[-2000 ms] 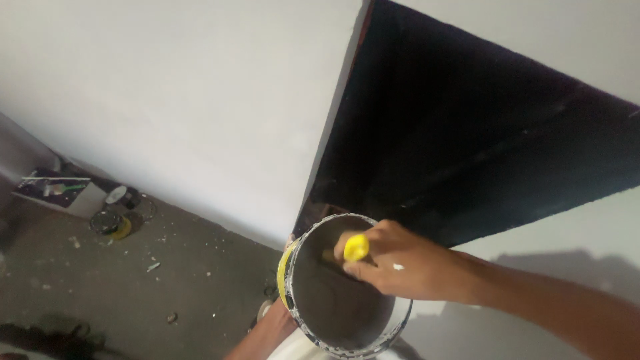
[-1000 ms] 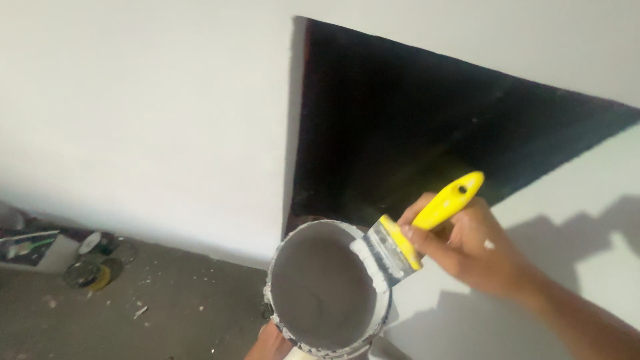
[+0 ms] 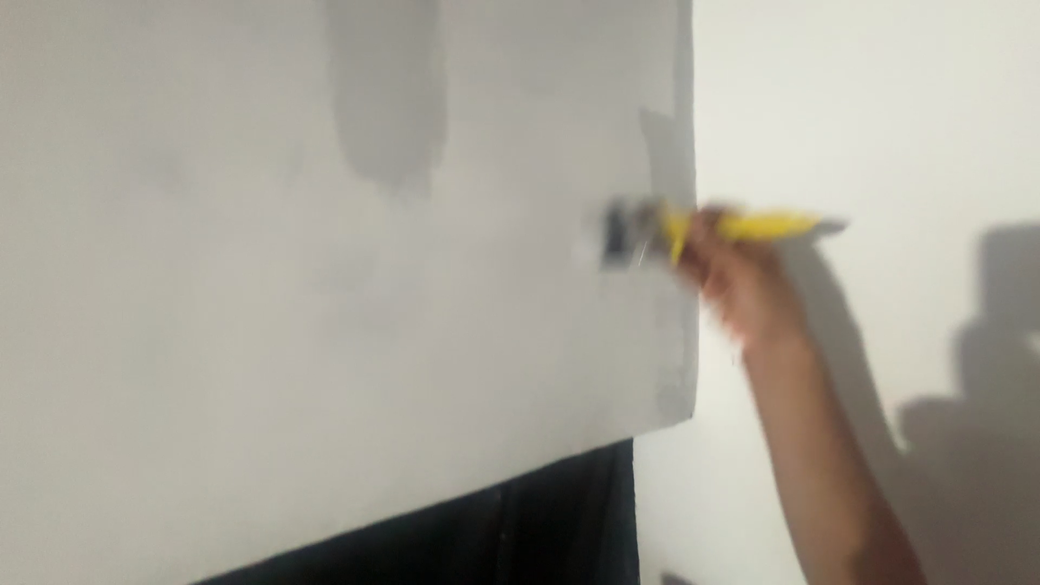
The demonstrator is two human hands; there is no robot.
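Note:
A flat paintbrush (image 3: 642,231) with a yellow handle is gripped in my right hand (image 3: 739,268), its bristles turned left toward a pale grey wall surface (image 3: 487,325). Motion blurs the brush, so I cannot tell whether the bristles touch the surface. A darker grey patch (image 3: 390,97) with a rounded lower end shows at the upper left of the brush. My left hand and the paint bucket are out of view.
A vertical edge divides the grey surface from a whiter wall (image 3: 861,97) on the right. Below lies a dark opening or panel (image 3: 487,520). Shadows (image 3: 991,406) fall across the right wall.
The view has swung strongly away from the bucket and floor. My right hand has taken the brush from the bucket's rim to beside the grey surface.

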